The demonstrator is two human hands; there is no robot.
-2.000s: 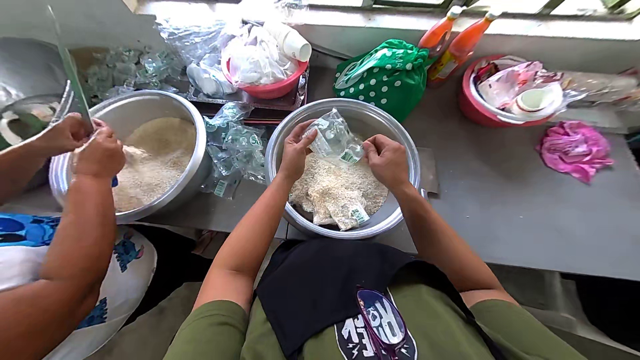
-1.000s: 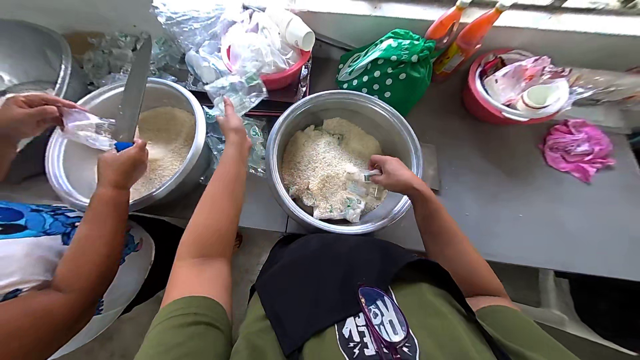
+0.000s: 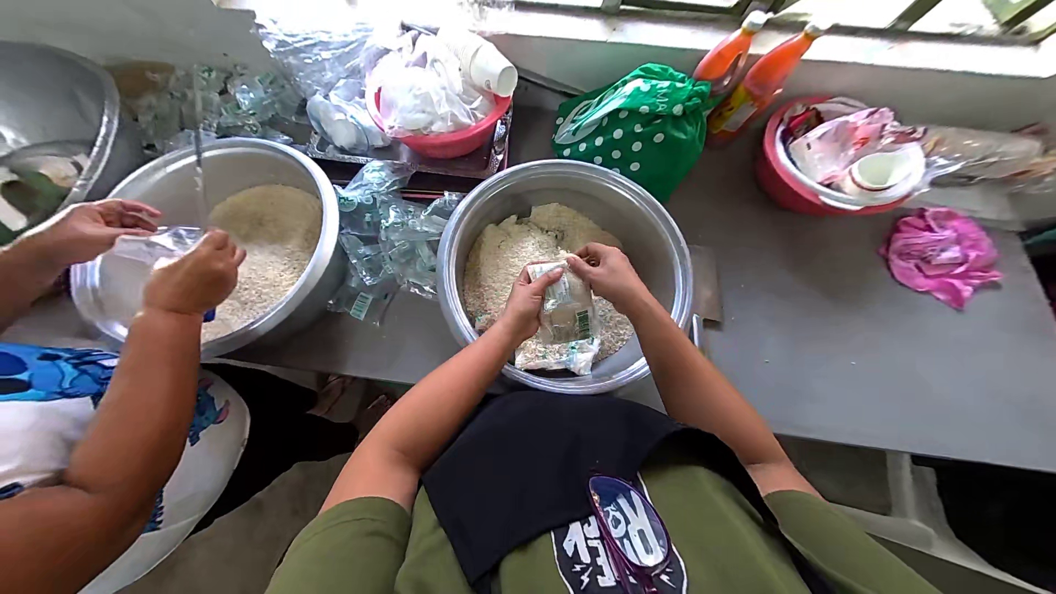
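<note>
A large metal pot [image 3: 676, 305] stands before me with a heap of rice-like white grains [image 3: 503, 256] inside. Over it, my left hand [image 3: 528, 301] grips the left upper side of a clear printed plastic bag [image 3: 568, 318]. My right hand [image 3: 606, 272] pinches the bag's top right corner, its fingertips close to the left ones. Below the held bag, another plastic packet [image 3: 561, 355] lies on the grains near the pot's front wall. Just left of the pot is a pile of clear plastic bags [image 3: 392, 231] on the grey table.
At left, a co-worker's hands [image 3: 194, 264] hold a plastic bag and a knife [image 3: 199, 157] over a second metal pot [image 3: 326, 223]. Behind stand a red basin [image 3: 458, 142], a green dotted bag [image 3: 635, 124] and orange bottles [image 3: 763, 78]. A red bucket [image 3: 771, 165] and pink plastic [image 3: 942, 256] are at right.
My left hand has come back from the bag pile at left to over the pot. My right hand has moved from the grains to the bag's top. Both now hold one bag.
</note>
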